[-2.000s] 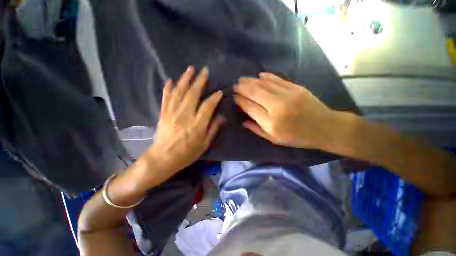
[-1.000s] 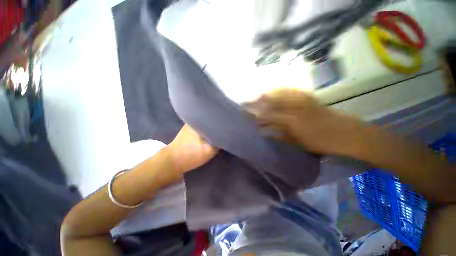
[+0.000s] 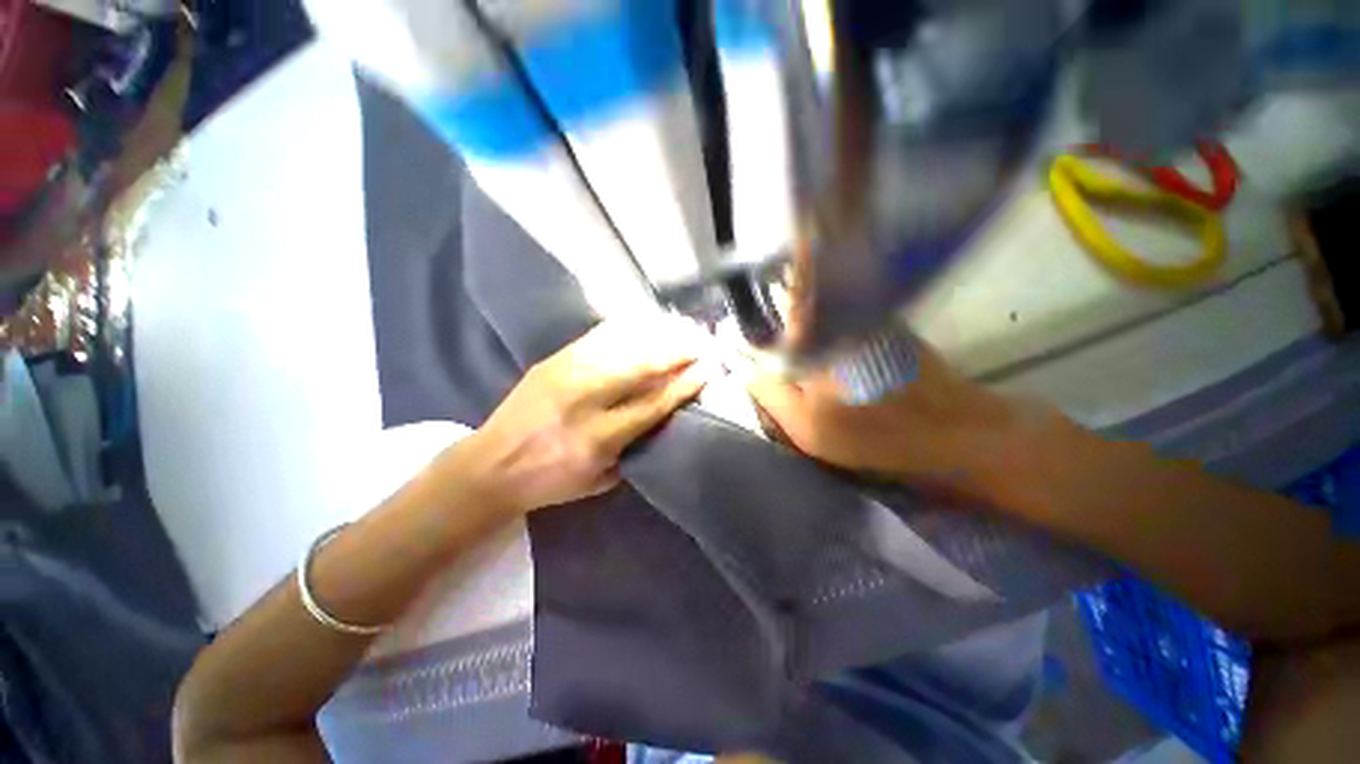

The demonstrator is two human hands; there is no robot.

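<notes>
A dark grey garment panel (image 3: 641, 597) lies folded over the table edge, and part of it runs back along the left of the machine. The white and blue sewing machine head (image 3: 582, 90) is above it, blurred. My left hand (image 3: 574, 426) rests on the cloth left of the needle area, fingertips close to the presser foot (image 3: 753, 306). My right hand (image 3: 858, 426) is at the cloth on the other side, partly behind the knurled round part (image 3: 877, 366). A small pale piece of cloth shows between my hands. The needle point cannot be made out.
Scissors with yellow and red loops (image 3: 1141, 232) lie on the white table (image 3: 224, 343) at the right. A blue lattice crate (image 3: 1163, 657) is at lower right. Dark cloth (image 3: 82, 612) hangs at the left. A printed ruler (image 3: 463, 679) runs along the table's front edge.
The panel was spread flat, then lifted and folded. It is now under the machine head, which has come into view. Both hands have moved to the needle area.
</notes>
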